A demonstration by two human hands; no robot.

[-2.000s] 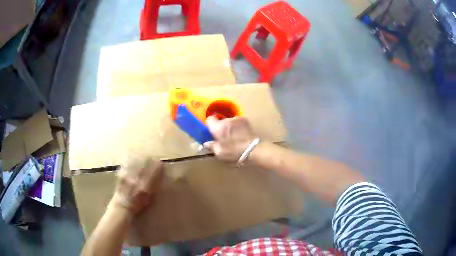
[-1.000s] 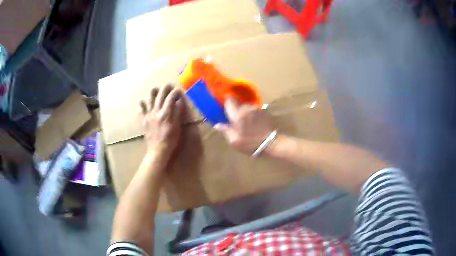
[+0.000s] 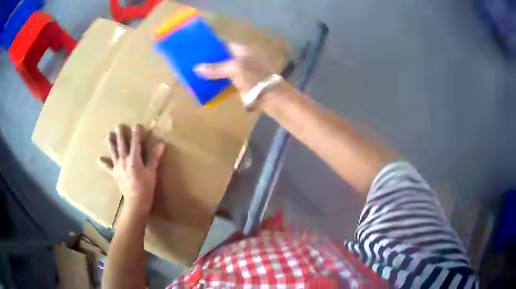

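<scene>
A brown carton (image 3: 192, 141) with its top flaps lying down is in front of me, turned at a slant. My right hand (image 3: 240, 70) holds the blue and orange tape gun (image 3: 195, 56) above the far right part of the carton. My left hand (image 3: 134, 166) lies palm down on the carton top with fingers spread, holding nothing. A short shiny strip of packing tape (image 3: 161, 104) shows on the top beyond my left fingers. The tape gun hides part of the carton's far edge.
Red stools (image 3: 37, 51) stand at the far left, with a blue thing behind one. A grey metal tube (image 3: 270, 169) runs along the carton's right side. Scrap cardboard (image 3: 73, 265) lies at the lower left. Grey floor (image 3: 396, 68) shows on the right.
The carton now appears turned, with the stools at the left. The tape gun has moved from the seam's middle to the far right part, its blue side showing. My left hand stays on top.
</scene>
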